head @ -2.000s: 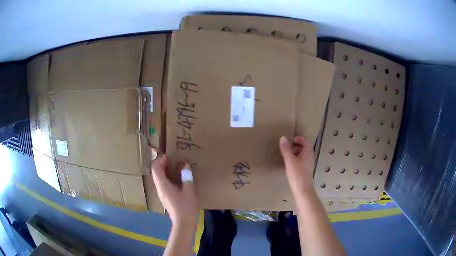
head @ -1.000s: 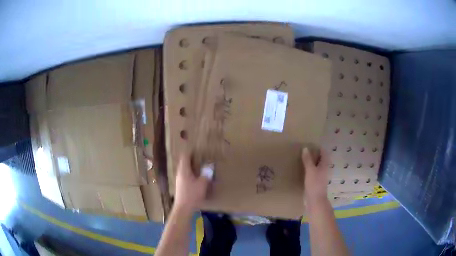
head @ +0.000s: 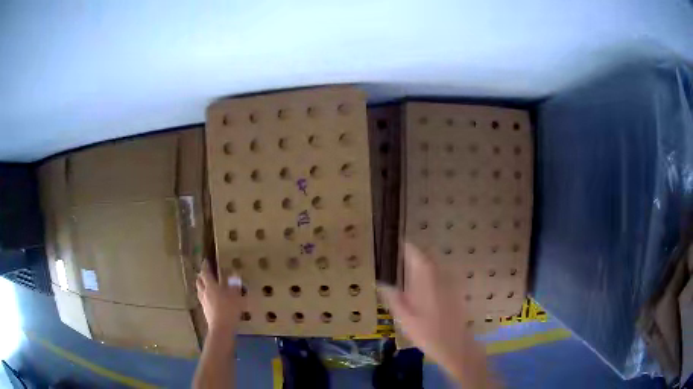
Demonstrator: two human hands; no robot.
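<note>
A perforated cardboard sheet (head: pixel 302 156) lies on the centre stack, with rows of round holes and purple handwriting. My left hand (head: pixel 220 302) is at its lower left edge, with the thumb, which bears a white patch, on top and the fingers around the edge. My right hand (head: pixel 427 304) is motion-blurred, fingers apart, just right of the sheet's lower right edge and over the gap to the right stack. It appears empty. The right stack (head: pixel 460 188) has a perforated sheet on top.
A left stack of flattened cartons (head: pixel 125 235) bears white labels. A dark stretch-wrapped load (head: pixel 589 220) stands at the right, with a brown piece (head: pixel 672 327) beside it at the frame edge. Yellow pallet grid (head: pixel 532 311) and crinkled clear film (head: pixel 353 352) show near my feet.
The labelled plain sheet both hands held is gone from the centre, and the perforated sheet is uncovered. My left hand has moved left to its edge; my right hand has moved left. The view has shifted right.
</note>
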